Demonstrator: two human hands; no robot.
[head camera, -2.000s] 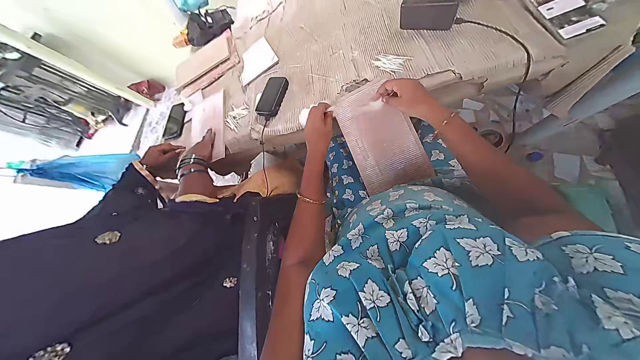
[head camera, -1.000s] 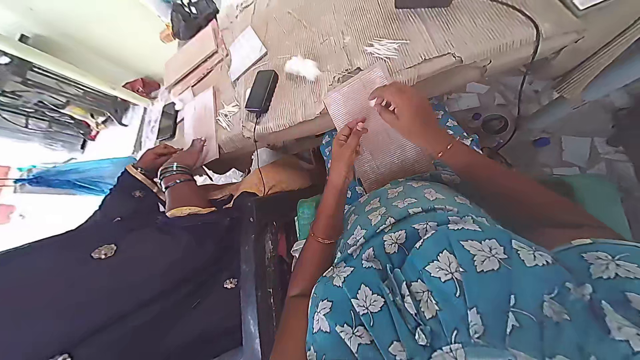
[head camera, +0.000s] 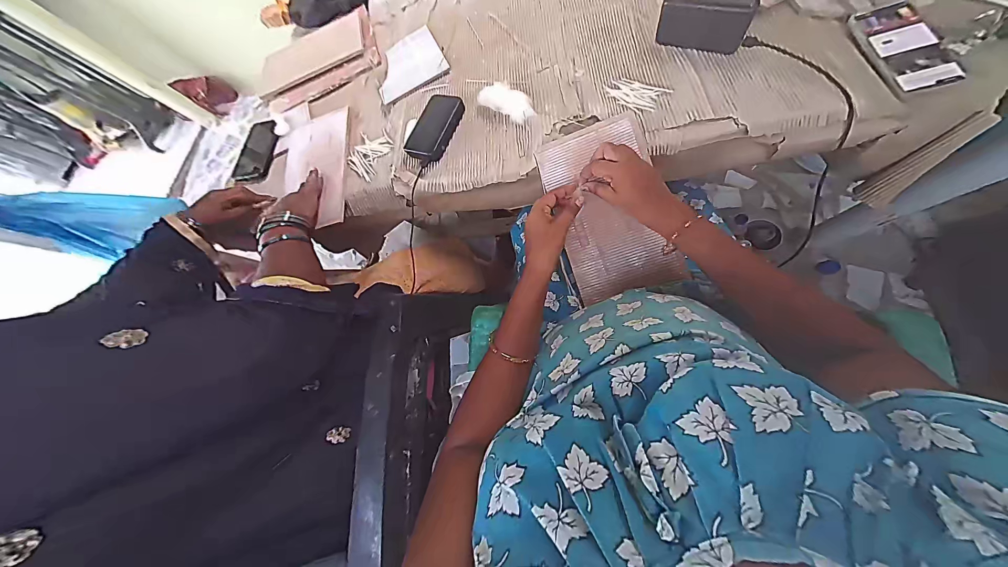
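A ribbed, pinkish sheet or board (head camera: 622, 252) lies across my lap, its far end against the table's edge. Above it my left hand (head camera: 551, 224) and my right hand (head camera: 626, 185) meet fingertip to fingertip. Something small and pale is pinched between them, too small to name. Beyond the board, white cotton wool (head camera: 506, 101) and a bunch of thin white sticks (head camera: 636, 94) rest on the table.
Corrugated cardboard (head camera: 575, 47) covers the table. On it are a black corded device (head camera: 435, 127), a black box with a cable (head camera: 706, 24), a white card (head camera: 414, 64) and more sticks (head camera: 370, 156). At left, a co-worker's hands (head camera: 295, 209) are at another pinkish board (head camera: 319, 161) near a phone (head camera: 256, 151).
My left hand has moved from the board's far left edge to meet my right hand over the board. The fingertips, slightly apart one second ago, are now together.
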